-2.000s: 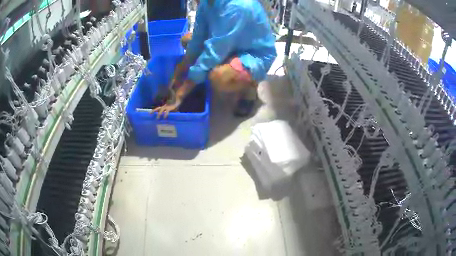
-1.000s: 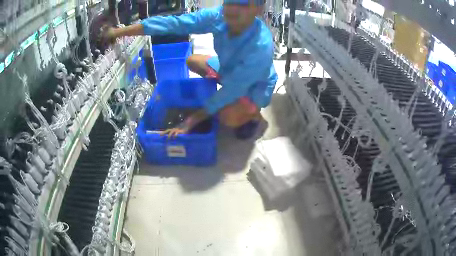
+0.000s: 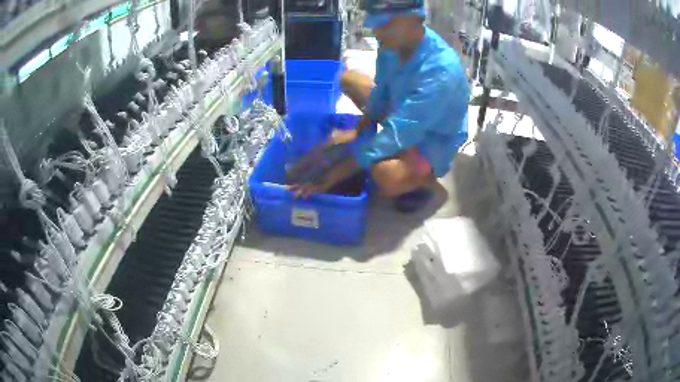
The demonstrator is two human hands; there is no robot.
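Note:
Neither of my hands is in the picture. In front of me, a blue plastic bin (image 3: 328, 226) with a white label stands on the floor. A person (image 3: 425, 97) in a blue smock and cap squats behind its right side, both hands inside the bin. A dark, flat thing (image 3: 325, 163) shows at those hands, blurred. A white stack of sheets (image 3: 456, 257) lies on the floor to the right of the bin.
Racks with slotted dark shelves line both sides, left (image 3: 153, 246) and right (image 3: 574, 194). White chargers and looped cables hang along their edges into the aisle. Another blue bin (image 3: 313, 83) stands farther back. A brown carton (image 3: 653, 93) shows at the upper right.
The view has swung left, so things sit farther right. The person's arm, stretched to the left rack a second ago, is back over the bin, with a dark flat thing at the hands.

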